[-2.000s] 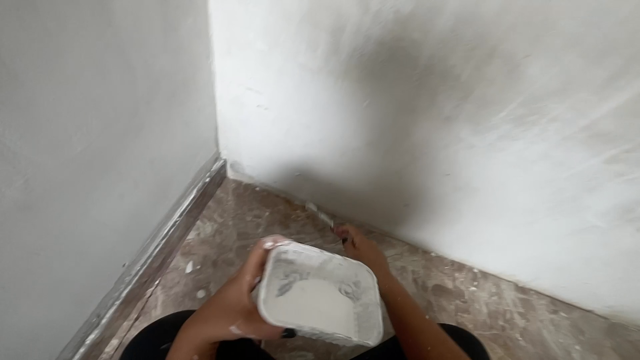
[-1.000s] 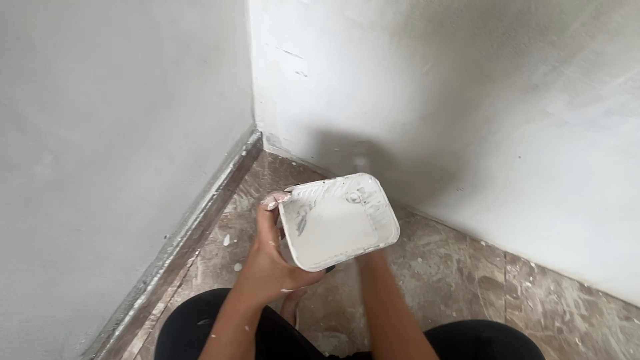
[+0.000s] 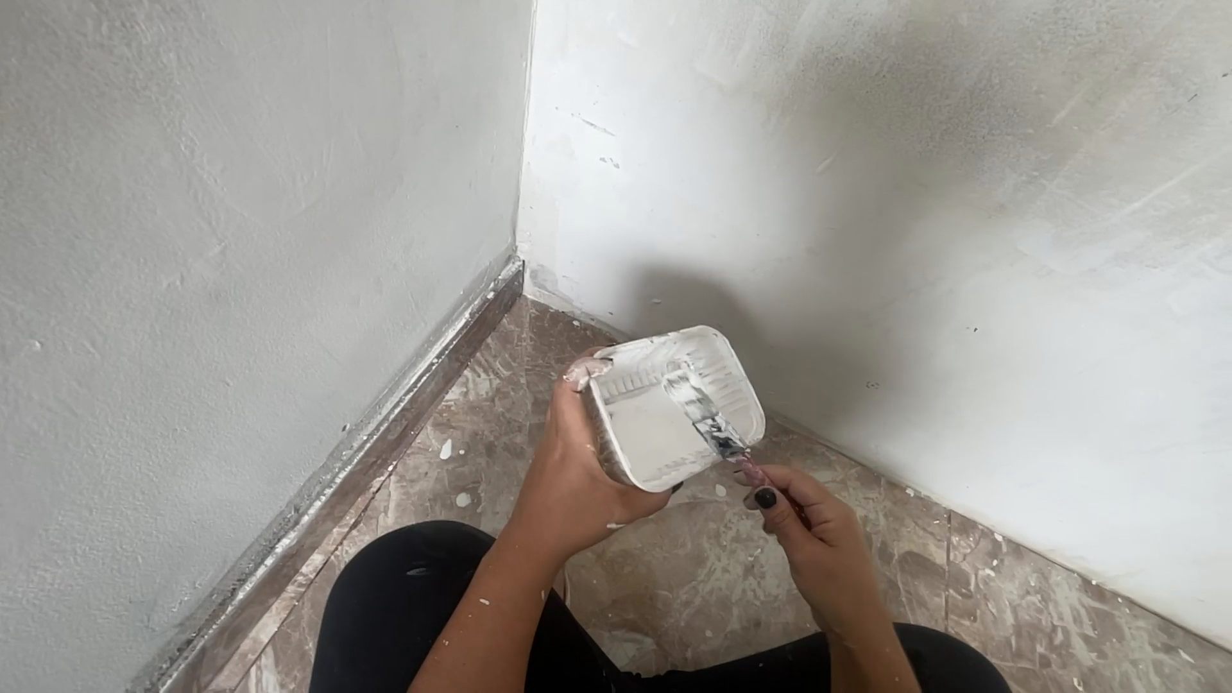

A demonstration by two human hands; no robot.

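A white plastic tub point(image 3: 626, 452), with white paint point(image 3: 654, 428) on its bottom, is tilted in the grip of my left hand point(image 3: 577, 472), whose thumb lies at the rim and fingers wrap beneath. My right hand point(image 3: 813, 529) holds a paintbrush point(image 3: 707, 414) by its reddish handle, just right of the tub. The brush's paint-coated ferrule and bristles reach over the rim into the tub. White paint marks my left thumb and forearm.
A grey wall point(image 3: 241, 241) rises at the left and a white wall point(image 3: 770, 192) at the right, meeting in a corner. A paint-smeared brown baseboard point(image 3: 423, 409) edges the left wall. The marbled brown floor point(image 3: 674, 597) has white drips. My black-clad knees point(image 3: 404, 587) are at the bottom.
The brush was near the foot of the right wall two seconds ago, and now it is in the tub. My right hand shows beside the tub instead of behind it.
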